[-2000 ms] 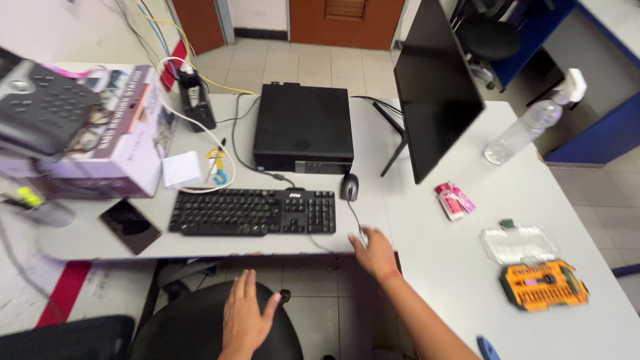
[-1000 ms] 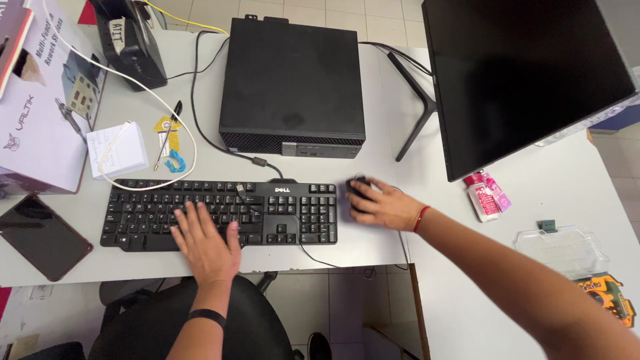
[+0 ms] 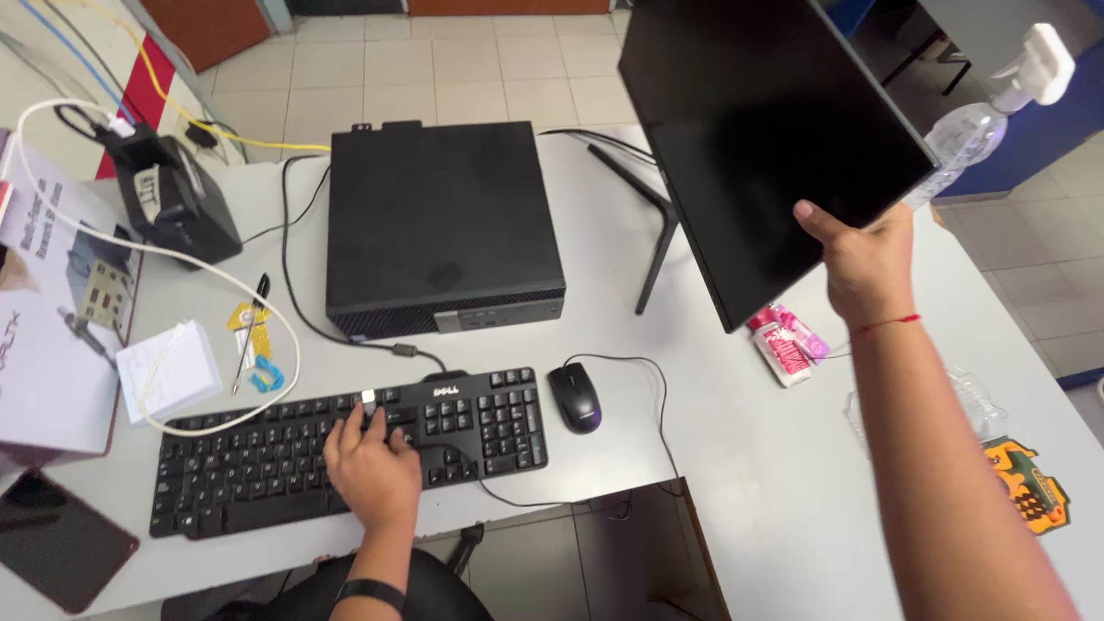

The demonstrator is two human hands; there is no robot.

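Note:
My left hand (image 3: 373,466) rests on the right part of the letter keys of a black Dell keyboard (image 3: 259,470), fingers slightly spread. A small white connector (image 3: 369,397) lies at its fingertips. My right hand (image 3: 867,254) grips the lower right edge of a dark-screened monitor (image 3: 759,129), thumb on the screen and the other fingers hidden behind. A black wired mouse (image 3: 575,398) lies right of the keyboard, untouched. Behind the keyboard a black desktop computer (image 3: 444,216) lies flat. The monitor's black stand leg (image 3: 657,259) shows between computer and screen.
At the left are a printed box (image 3: 60,319), a phone (image 3: 65,539), paper notes (image 3: 168,371), a pen (image 3: 250,336) and a black power unit (image 3: 172,194). White cable loops over the keyboard. Right: small pink-and-white packages (image 3: 783,349), a spray bottle (image 3: 966,142) and an orange tool set (image 3: 1031,487).
My right hand has left the mouse and moved right to take hold of the monitor's edge. The screen is now turned at a different angle. My left hand stays over the keyboard.

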